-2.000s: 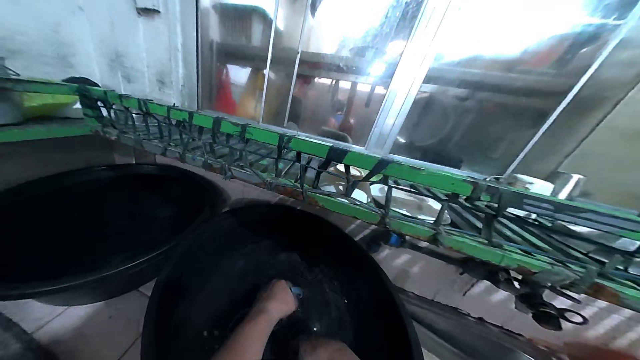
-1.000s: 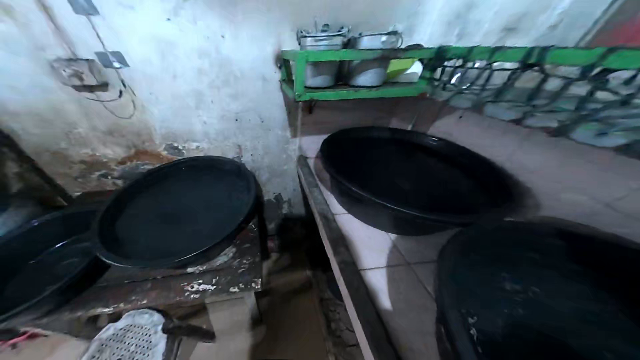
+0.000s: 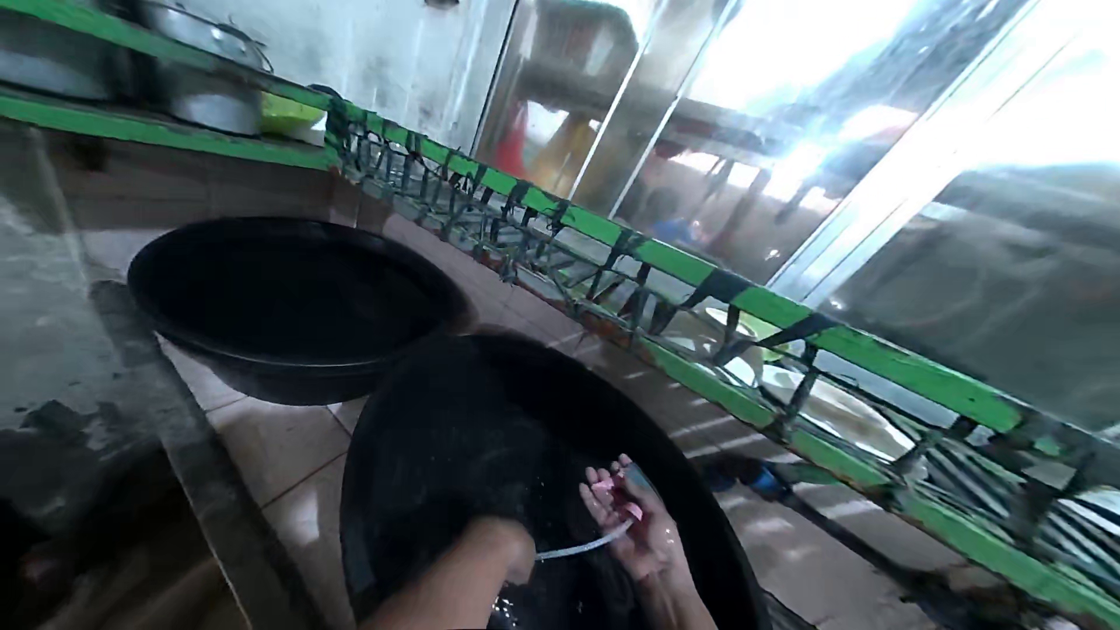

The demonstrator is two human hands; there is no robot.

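Observation:
A large black plastic tub [image 3: 455, 437] stands on the tiled counter, with both hands inside it. My right hand [image 3: 634, 516] is palm up with curled fingers, and small pink pieces and a bluish-grey piece lie in it. From my left hand [image 3: 503, 547], which is blurred and seen from the back, a thin pale strip or tube [image 3: 582, 549] runs across to the right palm. What the left fingers do is hidden. Drops or glints of water show low in the tub.
A second black tub [image 3: 297, 381] stands at the left on the tiles. Behind runs a green rack [image 3: 595, 227] with black lashing and dishes in it. Metal pots [image 3: 214, 109] sit on the green shelf. A pipe with a blue fitting [image 3: 761, 479] lies at the right.
The view has swung left and back again. Both hands are now in the near tub, the right one turned palm up with pink pieces showing; two seconds ago the hands were also in this tub.

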